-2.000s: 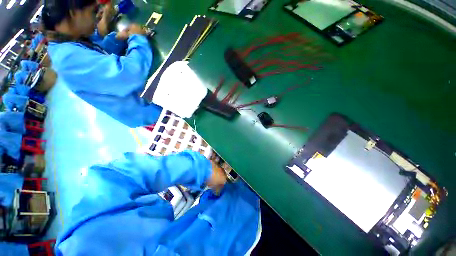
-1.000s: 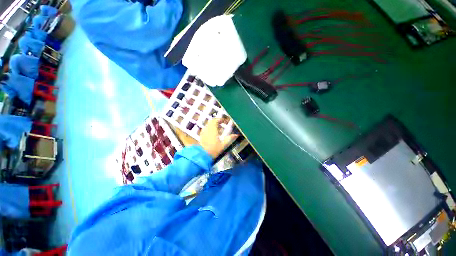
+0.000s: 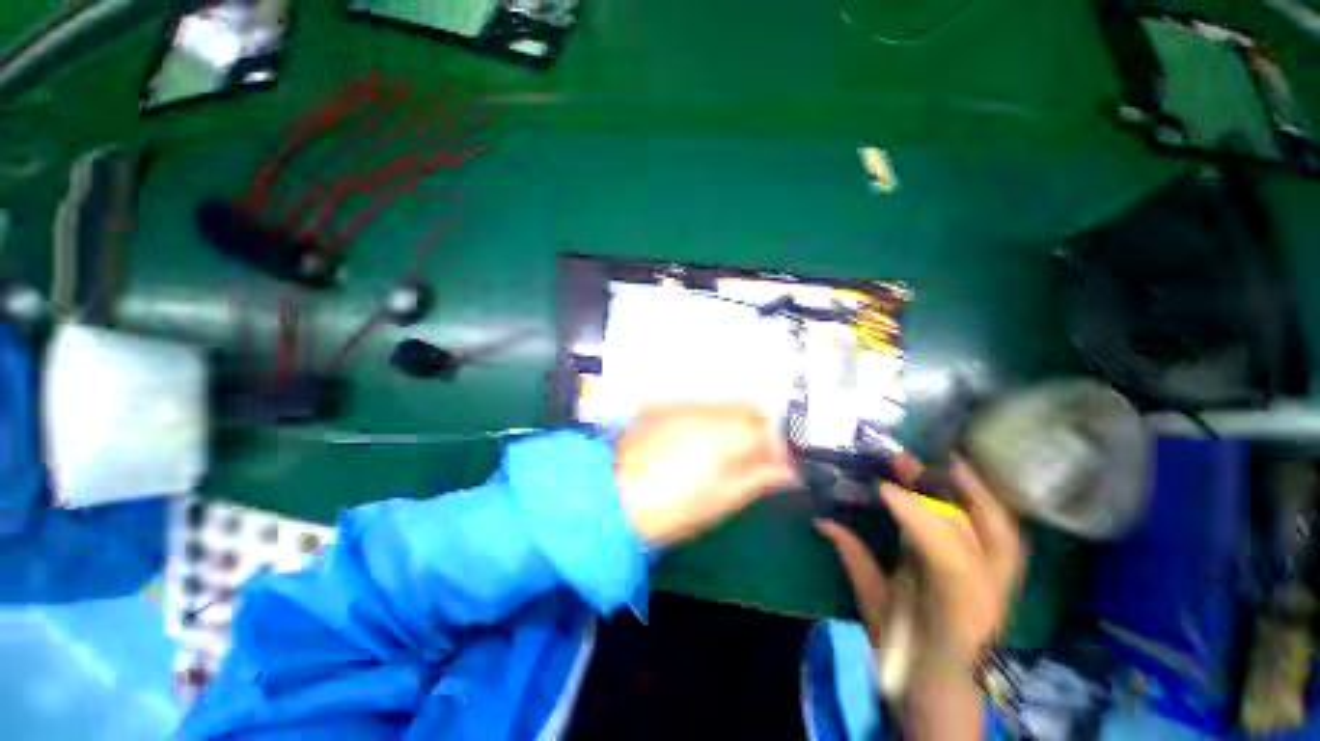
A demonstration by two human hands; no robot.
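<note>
The tablet assembly (image 3: 582, 297) lies on the green mat in front of me, its silver-white plate glaring and orange-gold patches at its right end. My left hand (image 3: 705, 466) is over its near edge, fingertips pinched together near the lower right; blur hides whether they hold anything. My right hand (image 3: 948, 565) is closed around the soldering iron (image 3: 938, 507), whose yellow ring shows between the fingers near the tablet's near right corner. The iron's tip cannot be made out. A thin solder wire (image 3: 434, 436) runs along the mat to the left hand's sleeve.
Right: round tip-cleaning pot (image 3: 1064, 460), black fan (image 3: 1187, 297), blue box (image 3: 1173, 565). Left: two small black parts (image 3: 423, 358), dark holders with red leads (image 3: 268, 242), white pad (image 3: 128, 416), parts tray (image 3: 217, 565). Other tablets (image 3: 1216, 87) lie along the far side.
The view has swung right, centring the tablet. My left hand has moved from the parts tray to the tablet. My right hand has come into view with the soldering iron.
</note>
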